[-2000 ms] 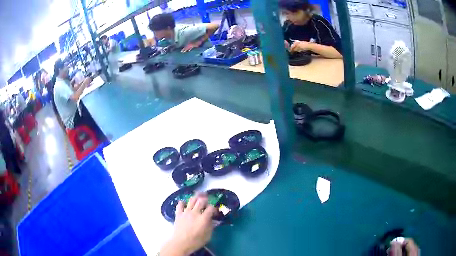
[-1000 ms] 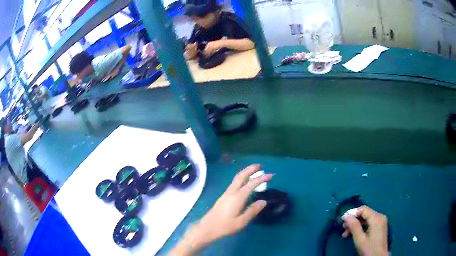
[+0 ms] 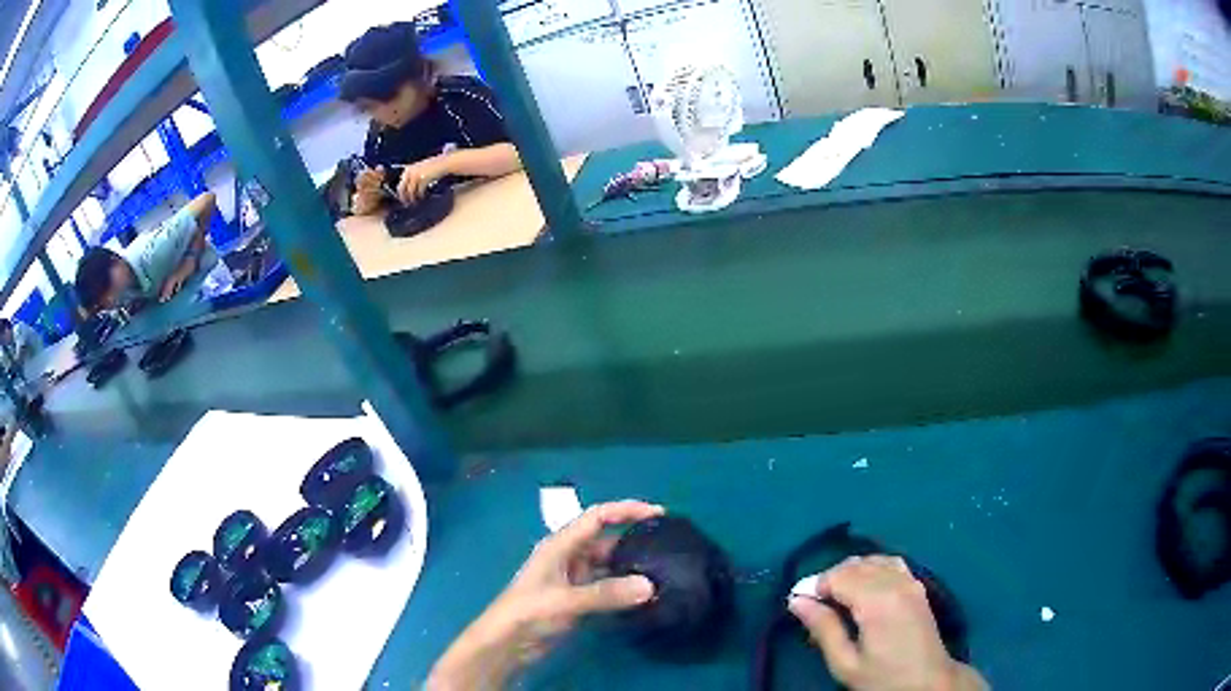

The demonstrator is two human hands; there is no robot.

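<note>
My left hand [image 3: 574,587] holds a round black earcup housing [image 3: 672,589] by its left side, smooth domed face up, just above the bench. My right hand [image 3: 878,624], with a small white cover on a fingertip, is closed on the end of a black headband assembly [image 3: 941,605] just right of the cup. The hand hides part of the band. A thin strand shows between cup and band. Several open earcup housings with green boards [image 3: 304,543] sit on the white sheet [image 3: 151,516] at left.
A white scrap [image 3: 559,506] lies behind my left hand. Headphones lie on the conveyor belt [image 3: 756,324], with another headband [image 3: 1199,520] at the right edge. A teal upright [image 3: 317,250] stands at left. Opposite are a seated person [image 3: 432,142] and a white fan [image 3: 705,128].
The view has swung right. My left hand took an earcup from the sheet and brought it beside the headband; the cup is now domed face up. My right hand stays on the headband.
</note>
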